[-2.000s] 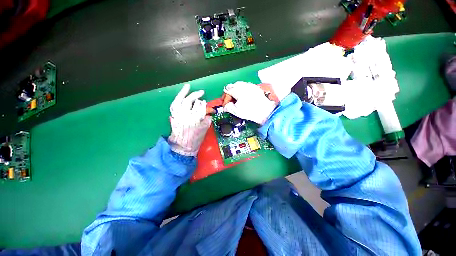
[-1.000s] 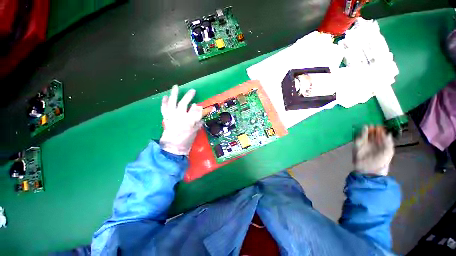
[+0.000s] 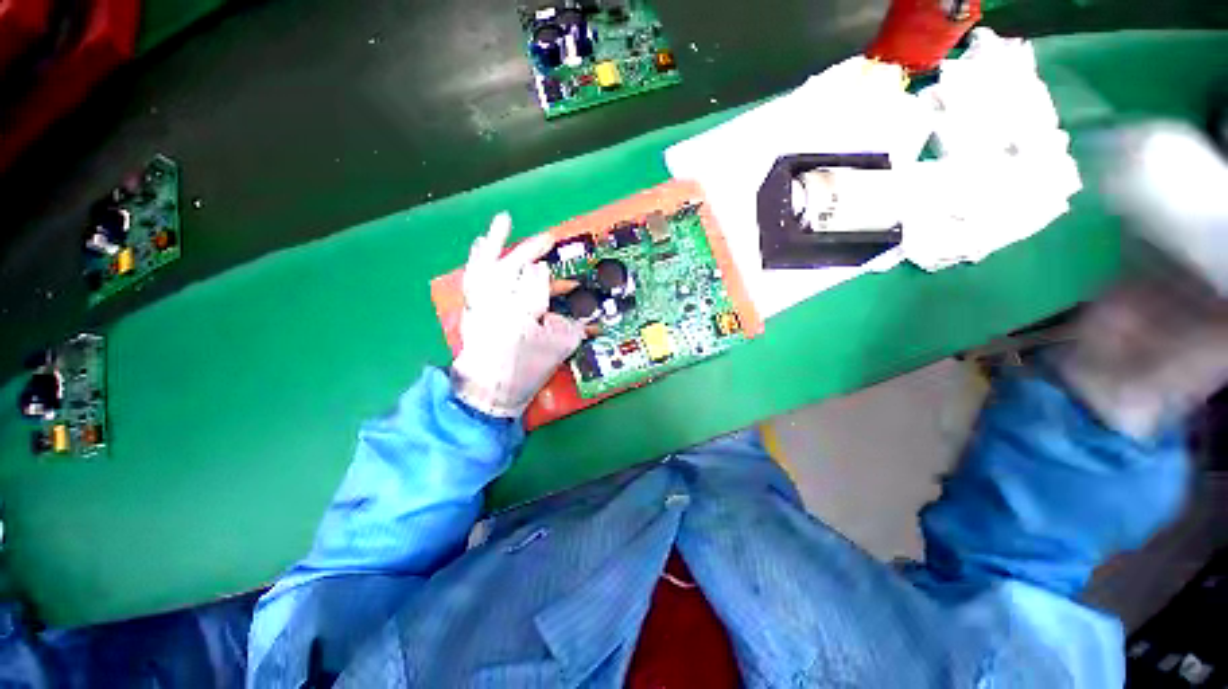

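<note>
A green circuit board (image 3: 690, 289) with black round capacitors and a yellow block lies on a red-orange pad (image 3: 743, 285). My left hand (image 3: 509, 323), in a thin white glove, is at the board's left edge. Its thumb and a finger rest around a black capacitor there, and other fingers point up. My right hand (image 3: 1138, 343) is at the far right, raised and strongly blurred. It holds a thick white tube (image 3: 1178, 182), seemingly the glue cartridge, also blurred; its tip and green cap cannot be made out.
A black box (image 3: 781, 242) with pale contents stands on a white paper sheet (image 3: 734, 155), beside a crumpled white cloth (image 3: 1003, 162). A red object (image 3: 923, 34) is behind them. More boards lie on the dark belt (image 3: 377, 121) and on the green mat's left (image 3: 74, 404).
My right hand first left the board, then moved further right and picked up the white tube beside the cloth. My left hand has closed in on the board's left edge.
</note>
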